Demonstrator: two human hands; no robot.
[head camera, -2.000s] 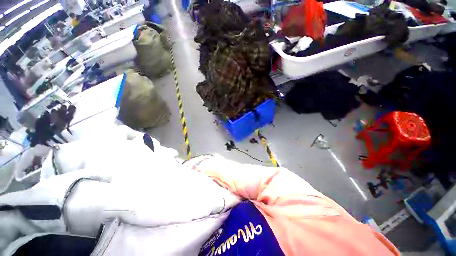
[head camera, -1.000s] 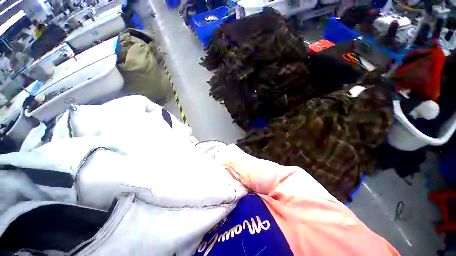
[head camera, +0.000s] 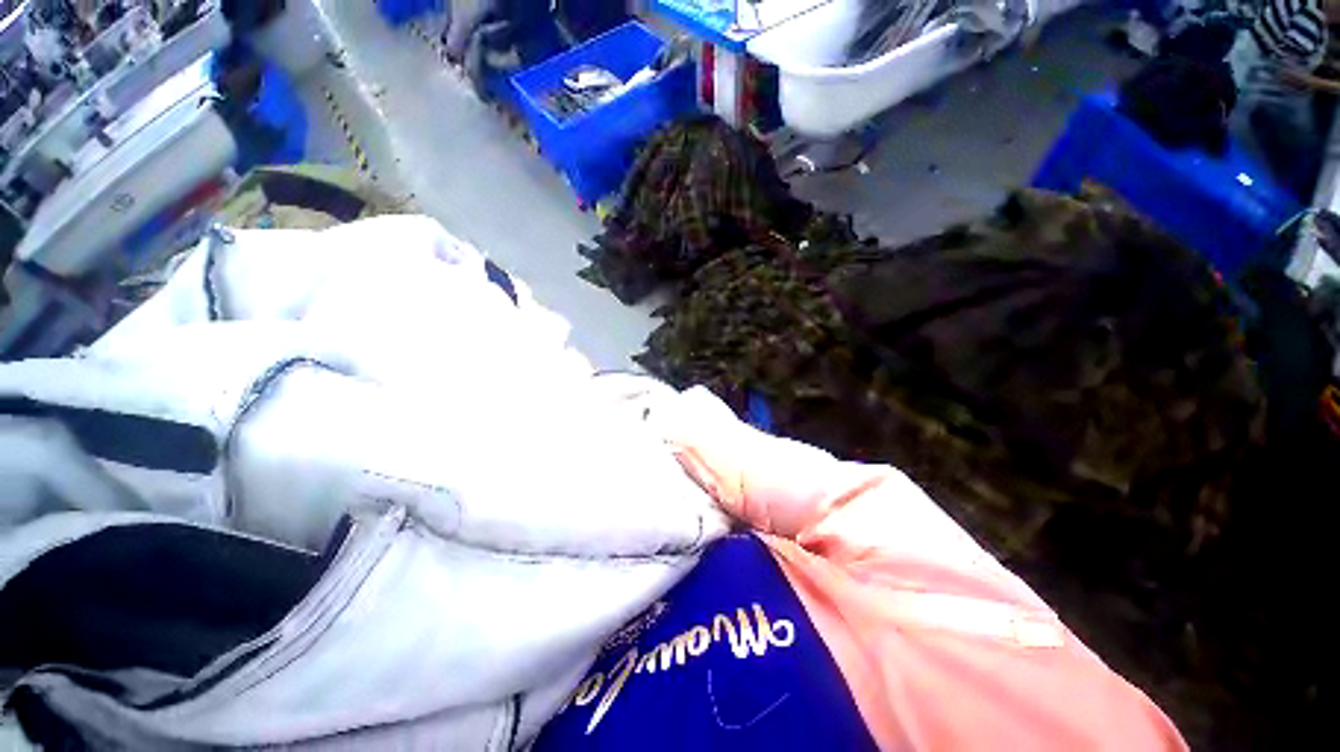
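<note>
A large pale grey-white garment bundle (head camera: 426, 426) with dark piping and a dark band (head camera: 110, 438) fills the lower left of the head view. It lies against the wearer's blue apron (head camera: 720, 646) and over the end of the peach right sleeve (head camera: 941, 573). A dark panel (head camera: 162, 588) shows in its folds at the lower left. My right hand is not visible; the sleeve's end goes under the pale cloth. My left hand is not visible either.
A heap of brown-black plaid cloth (head camera: 1014, 353) is at the right, close to the sleeve. A blue crate (head camera: 603, 110) with items stands ahead. White troughs are at the top (head camera: 867, 81) and upper left (head camera: 132, 191). Another blue crate (head camera: 1176, 184) is upper right.
The view has moved forward along the aisle. The red stool and olive sacks have mostly left view; the plaid heap is nearer on the right. The pale bundle keeps its place against the body.
</note>
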